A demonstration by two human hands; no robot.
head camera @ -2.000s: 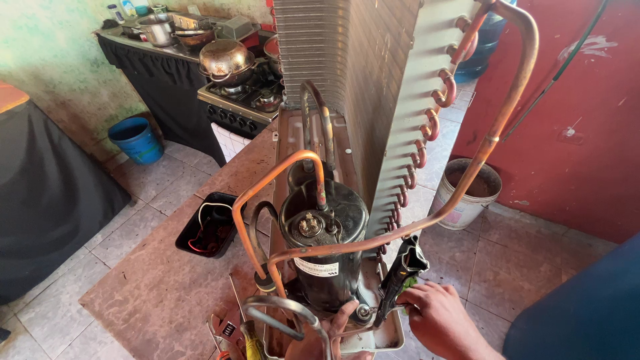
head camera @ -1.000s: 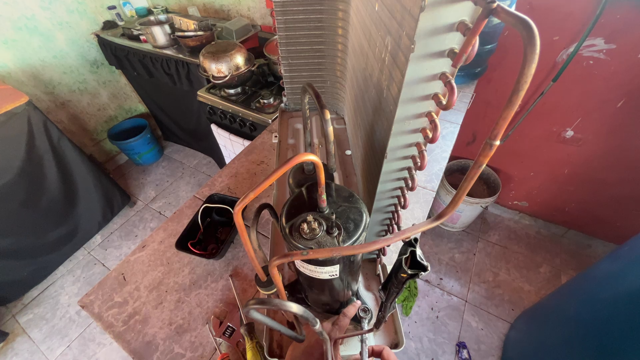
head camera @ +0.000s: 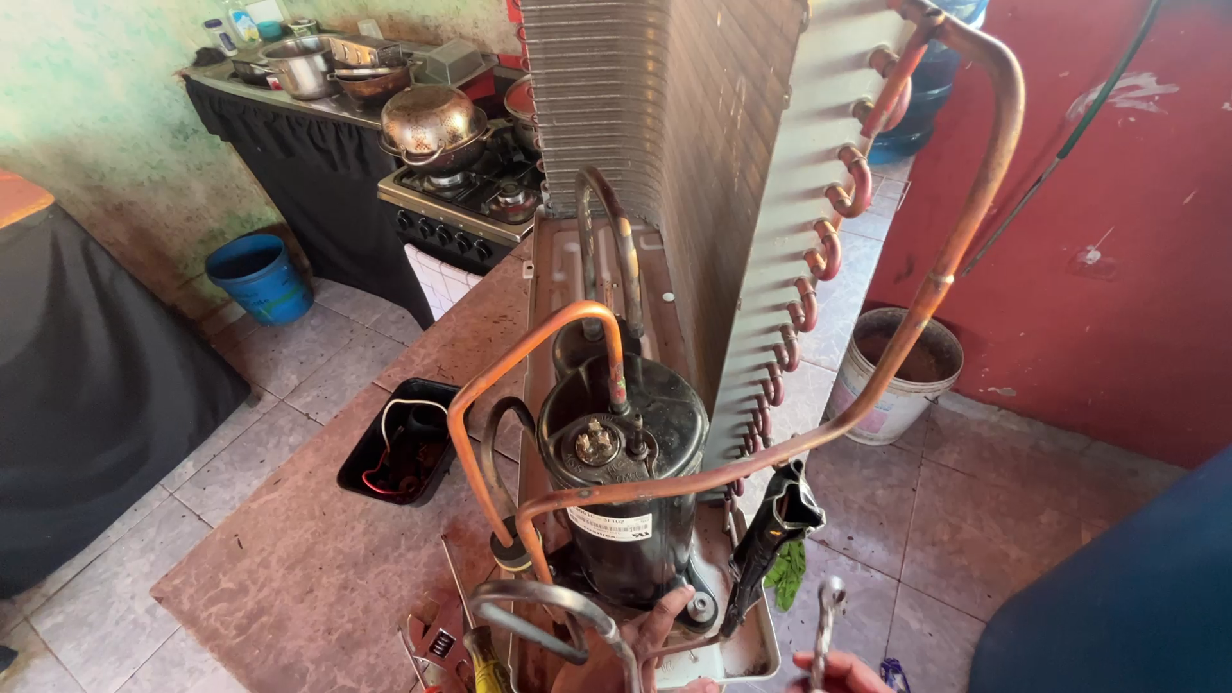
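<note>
A black compressor [head camera: 621, 481] with a white label stands in the metal base pan of an outdoor unit, beside the finned condenser coil [head camera: 722, 192]. Copper pipes [head camera: 722, 474] bend around it. My left hand [head camera: 654, 635] is at the compressor's foot, a finger by a mounting bolt [head camera: 701, 606]; pipes partly cover this hand. At the bottom right my right hand [head camera: 842, 671] holds a metal wrench [head camera: 825, 626] upright, away from the bolt. Black insulation [head camera: 778, 525] hangs between the bolt and the wrench.
An adjustable wrench [head camera: 440, 643] and a yellow-handled screwdriver [head camera: 484, 659] lie left of the pan. A black tray [head camera: 402, 443] with wires sits farther left. Behind are a stove [head camera: 462, 207] with pots and a blue bucket [head camera: 258, 279]. A white bucket [head camera: 895, 375] stands right, a blue object [head camera: 1116, 587] nearer.
My right hand has moved right from the compressor's foot, with the wrench in it. The bolt at the foot, where the wrench was a second ago, is now uncovered.
</note>
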